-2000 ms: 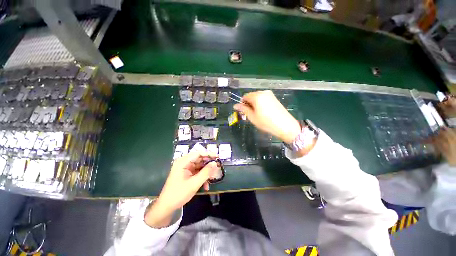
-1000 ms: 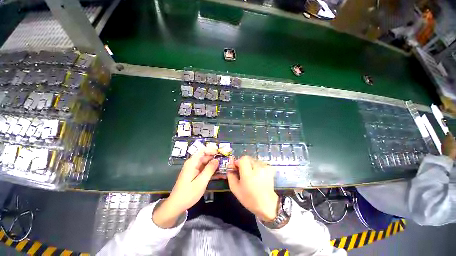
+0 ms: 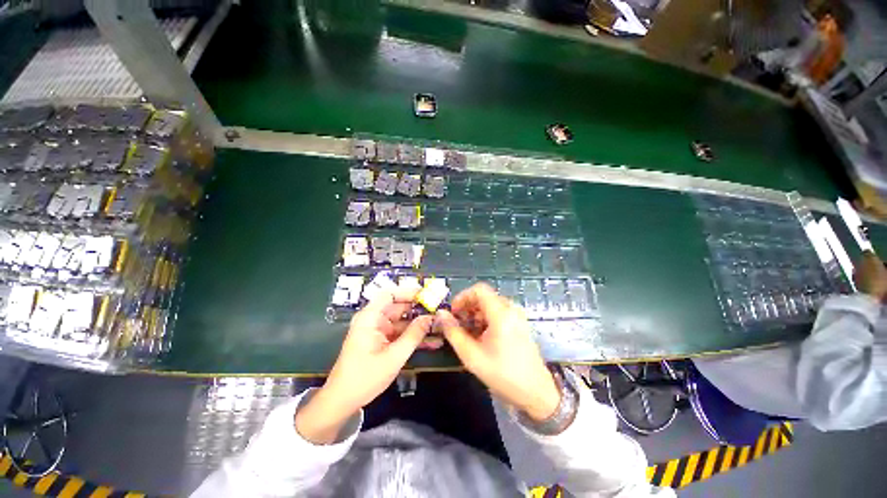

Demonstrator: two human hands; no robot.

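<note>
My left hand [image 3: 372, 345] and my right hand [image 3: 498, 342] meet at the front edge of the bench. Their fingertips hold a small dark electronic unit [image 3: 424, 313] between them, mostly covered by the fingers. A whitish piece with a yellow edge [image 3: 433, 293] shows just above the unit; whether it is attached cannot be told. Behind the hands lies a clear blister tray [image 3: 525, 259] with rows of grey and white pouch cells [image 3: 386, 214] in its left part and bare pockets to the right. Tweezers cannot be made out.
Stacked filled trays [image 3: 73, 248] stand at the left. Three dark units [image 3: 424, 105] lie spaced on the green belt [image 3: 506, 73] behind the metal rail [image 3: 622, 177]. Another clear tray [image 3: 768, 267] and white strips [image 3: 827, 245] lie at the right, beside another person's sleeve [image 3: 844, 336].
My right hand has come from over the tray to the unit at my left fingertips. The dark units on the belt have shifted left. The yellow-edged piece now shows above the fingertips.
</note>
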